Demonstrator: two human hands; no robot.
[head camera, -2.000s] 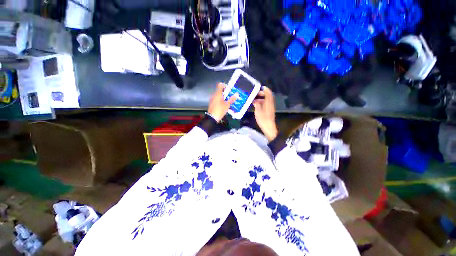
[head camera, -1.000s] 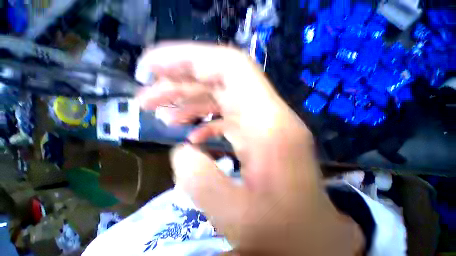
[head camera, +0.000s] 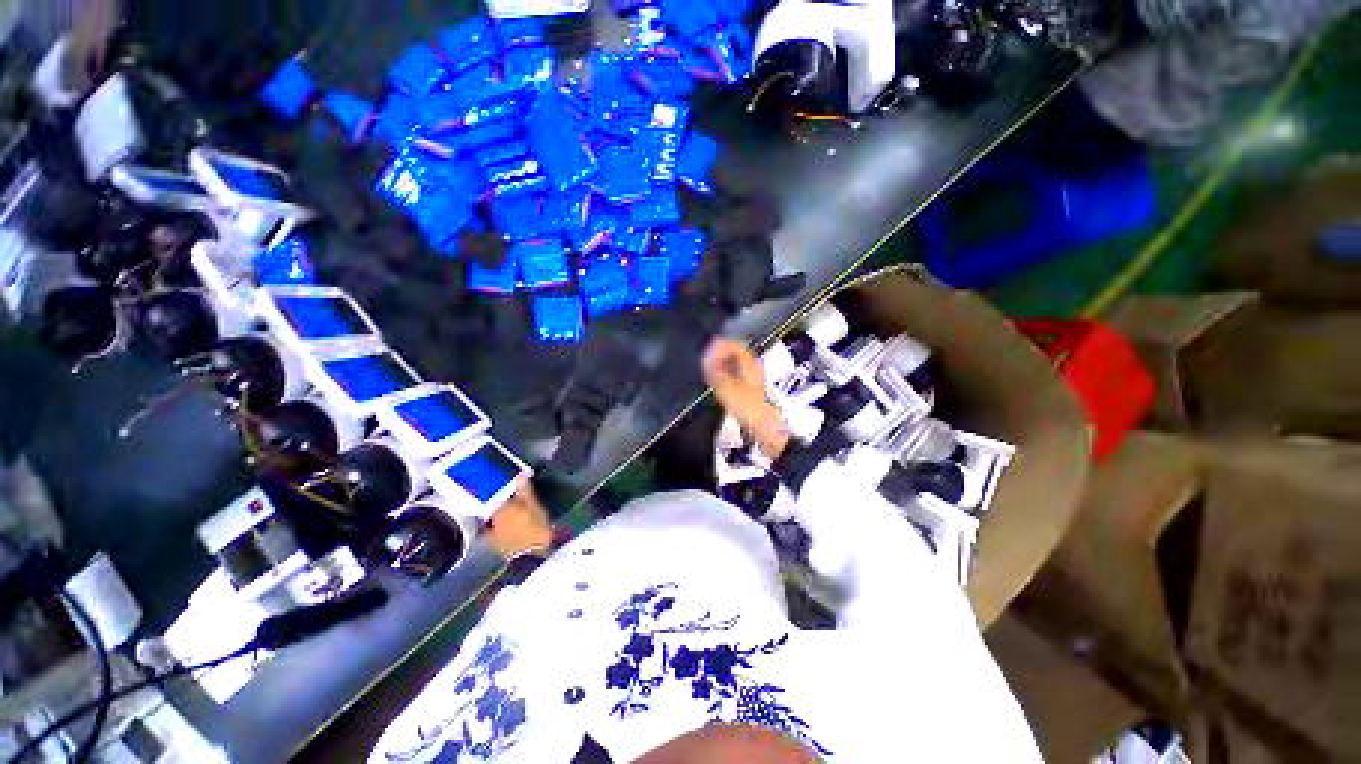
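A row of assembled white units with black round parts and blue flat pieces (head camera: 484, 473) in their frames runs diagonally along the bench at the left. My left hand (head camera: 523, 525) is at the near end of the row, against the last unit; whether it grips it is unclear. My right hand (head camera: 745, 396) is over the near side of an open carton (head camera: 1045, 463) of white parts (head camera: 896, 391). It is small and blurred, and its fingertips and any hold on a part cannot be made out.
A heap of blue flat pieces (head camera: 560, 149) lies on the bench, with black pads (head camera: 590, 396) beside it. A white unit (head camera: 843, 52) stands at the top. A black handheld tool (head camera: 321, 615) is lower left. A red item (head camera: 1097, 381) is beyond the carton.
The view has turned to the right. The white unit held in both hands 2.0 s ago is no longer between them. My hands are apart, the right one now at the carton.
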